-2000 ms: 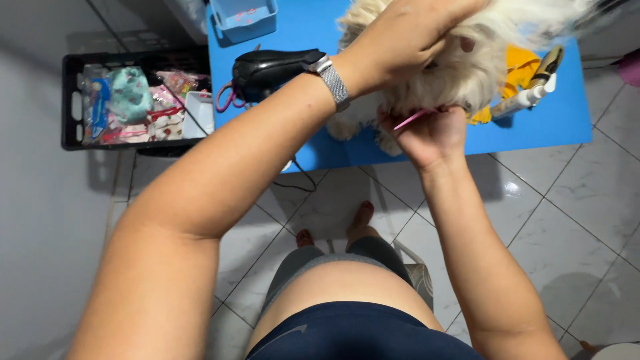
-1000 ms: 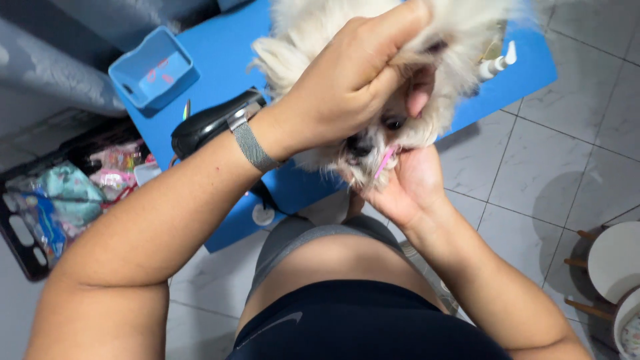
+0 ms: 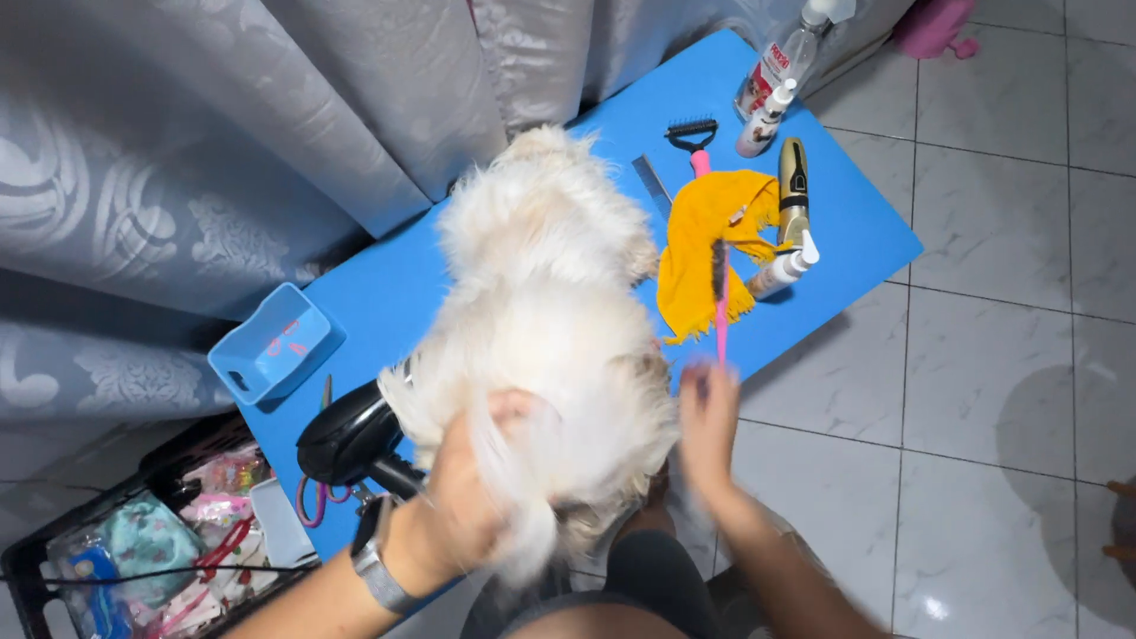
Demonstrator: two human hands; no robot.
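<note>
A long-haired white dog [image 3: 550, 328] is on the blue tabletop in front of me; its face is not clearly visible. My left hand [image 3: 479, 470], blurred, is curled in a long lock of white hair [image 3: 528, 537] at the dog's near end. To the right of the dog, my right hand [image 3: 710, 404], also blurred, has its fingers at the lower end of the handle of a thin pink brush [image 3: 721, 306]. The brush's dark bristles are over a yellow cloth [image 3: 692, 240].
A black hair dryer [image 3: 351, 435], purple-handled scissors [image 3: 311, 501] and a blue basket [image 3: 275, 346] are at left. Beyond the yellow cloth are a metal comb [image 3: 654, 185], a pink-handled rake [image 3: 697, 142], gold clippers [image 3: 794, 191] and bottles [image 3: 779, 75]. A black crate [image 3: 53, 612] stands lower left.
My hands have left the dog's face, which showed between them a second ago. My right hand is now beside the dog, over the right side of the table. The view has shifted.
</note>
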